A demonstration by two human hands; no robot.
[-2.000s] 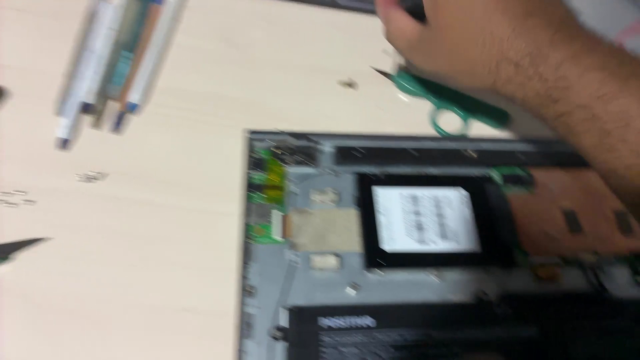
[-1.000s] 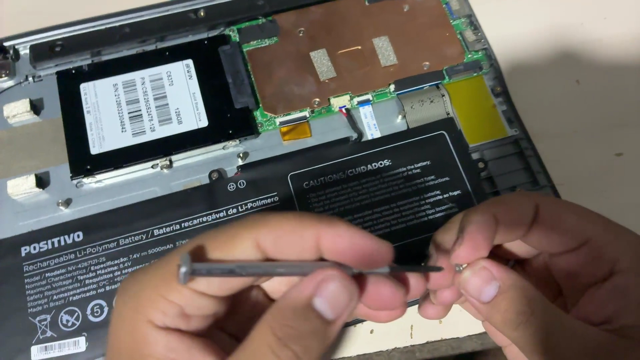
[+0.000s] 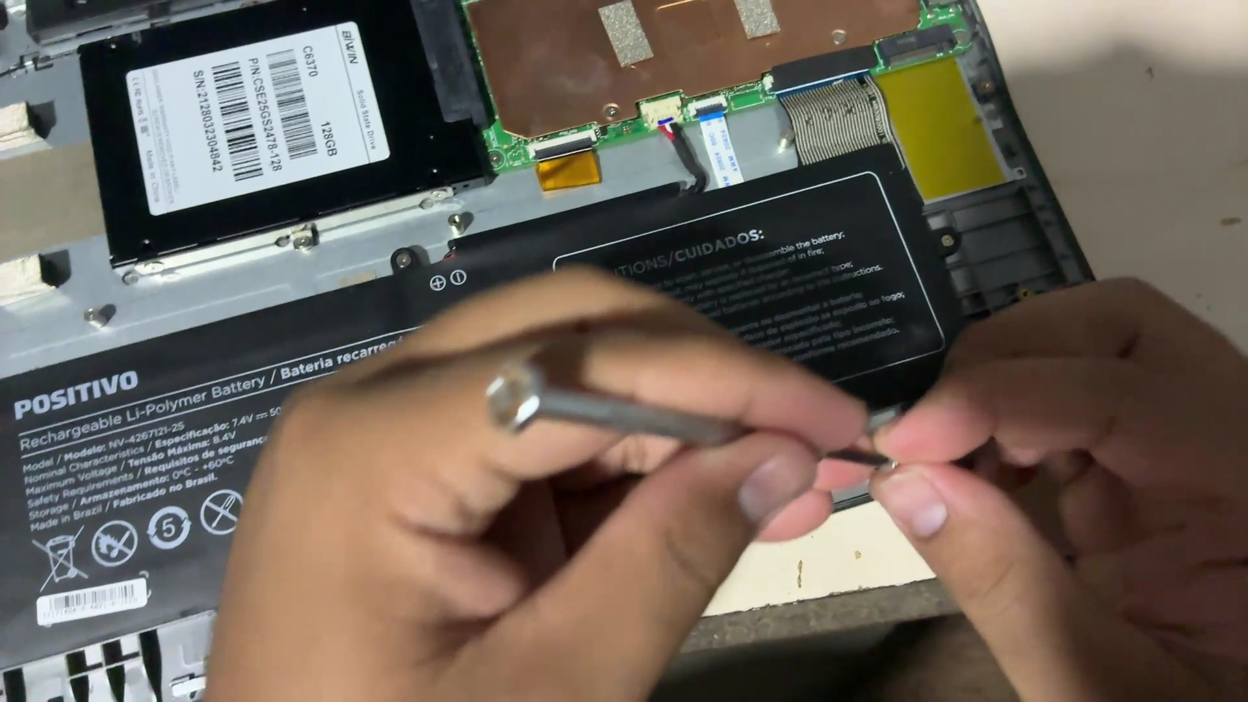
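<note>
My left hand (image 3: pixel 546 487) pinches a slim metal screwdriver (image 3: pixel 624 414) between thumb and fingers, its shaft pointing right. At the driver's tip, my right hand (image 3: pixel 1053 458) holds a tiny metal screw (image 3: pixel 887 466) between thumb and forefinger; the screw is mostly hidden by the fingertips. Both hands are over the lower edge of an opened laptop. Beneath them lies its black lithium-polymer battery (image 3: pixel 322 419), partly covered by my left hand. Above the battery sit a solid state drive (image 3: pixel 283 127) with a white label and a green circuit board under a copper-coloured shield (image 3: pixel 546 88).
The pale tabletop (image 3: pixel 1150 166) shows at the right, and its front edge (image 3: pixel 819 614) runs below the hands. A ribbon cable (image 3: pixel 838 122) and a thin wire cable (image 3: pixel 690 161) run between the board and the battery area. Small screws (image 3: pixel 97 316) stand on the grey chassis.
The view has shifted from the table's far side to the laptop. My hands have come together over the battery; since one second ago, the driver's tip has come closer to my right fingertips.
</note>
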